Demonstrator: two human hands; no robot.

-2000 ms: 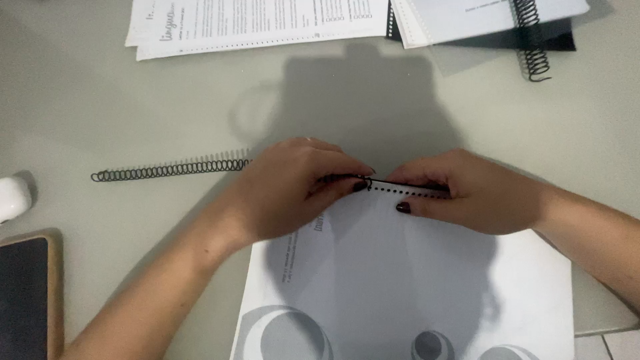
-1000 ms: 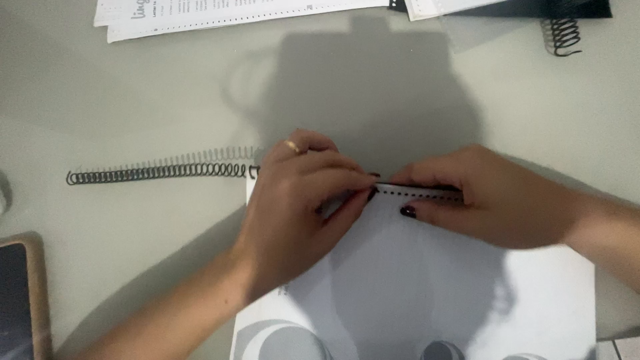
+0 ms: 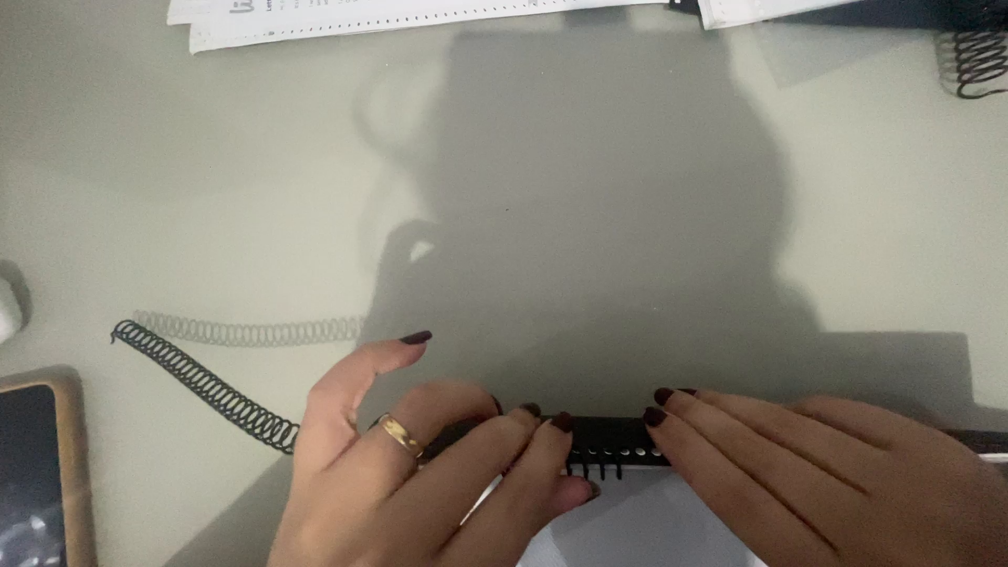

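Note:
A black spiral binding coil [image 3: 209, 383] runs from the left toward the punched edge of a stack of sheets [image 3: 622, 516], and several of its loops stick out through holes beside my left fingertips. Along that edge shows a black strip, likely a cover, with a row of holes [image 3: 622, 437]. My left hand [image 3: 425, 465], with a ring on one finger, pinches the edge and the coil, its thumb below the edge. My right hand [image 3: 819, 472] lies with its fingers over the punched edge, right of the bare holes. The hands hide part of the coil.
A phone in a brown-edged case [image 3: 71, 472] lies at lower left, with a white rounded object [image 3: 8, 311] above it. Punched printed sheets [image 3: 394, 20] are at the top. Another black coil [image 3: 980, 63] lies at upper right beside a dark sheet [image 3: 858, 16].
The stack's black side now shows at the punched edge, where white paper showed before. Both hands sit lower in the view, and the coil's free end slopes up to the left.

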